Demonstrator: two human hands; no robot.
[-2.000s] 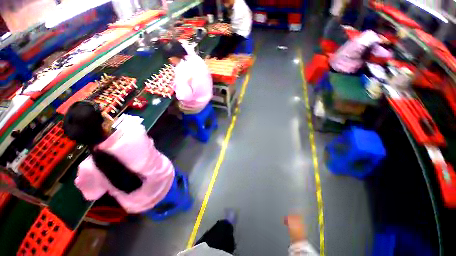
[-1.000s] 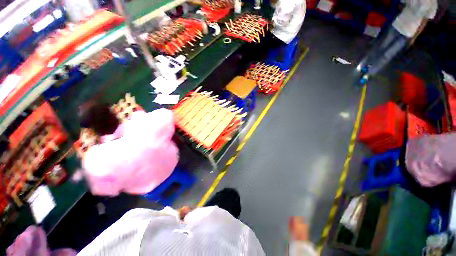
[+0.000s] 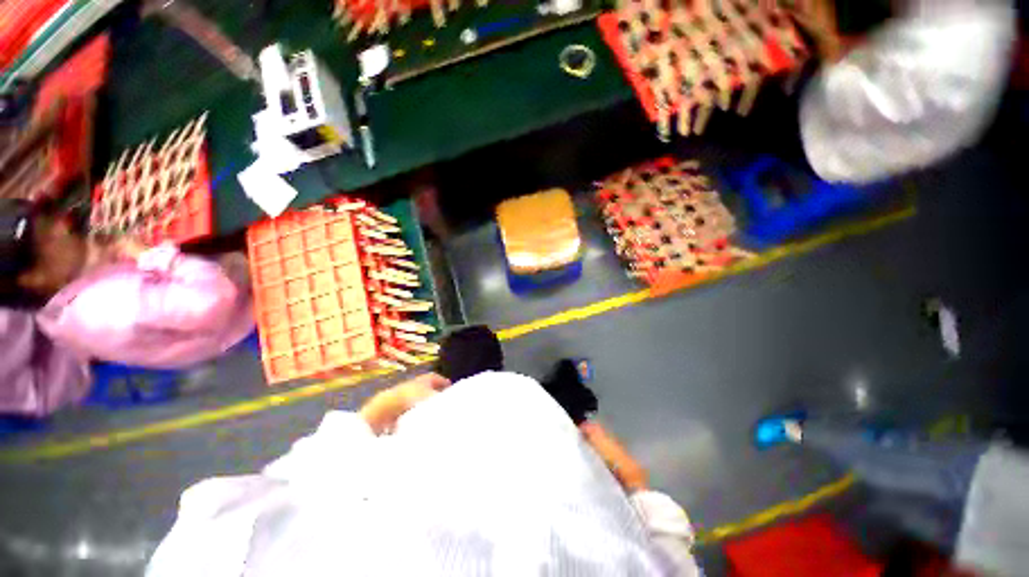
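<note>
My left hand (image 3: 401,404) shows at the left edge of my white smock, blurred and partly hidden; its fingers are not clear. My right hand (image 3: 613,453) hangs at the right edge of the smock, blurred; I cannot tell if it holds anything. Nearest in front is an orange-red compartment tray (image 3: 311,295) beside the bench, with pale watch straps (image 3: 395,287) sticking out along its right side. To its right, a tray of strapped watches (image 3: 668,221) sits low near the yellow line.
A stool with an orange-yellow top (image 3: 539,232) stands between the trays. The green bench (image 3: 485,118) holds a white tape dispenser (image 3: 302,104), a yellow ring (image 3: 577,61) and a loaded tray (image 3: 705,51). People sit left (image 3: 147,307) and upper right (image 3: 914,96); another person's legs (image 3: 891,456) are right.
The view has swung left toward the bench and come closer. The trays, dispenser and stool look larger. My left hand shows more, and my right hand appears closer to my body.
</note>
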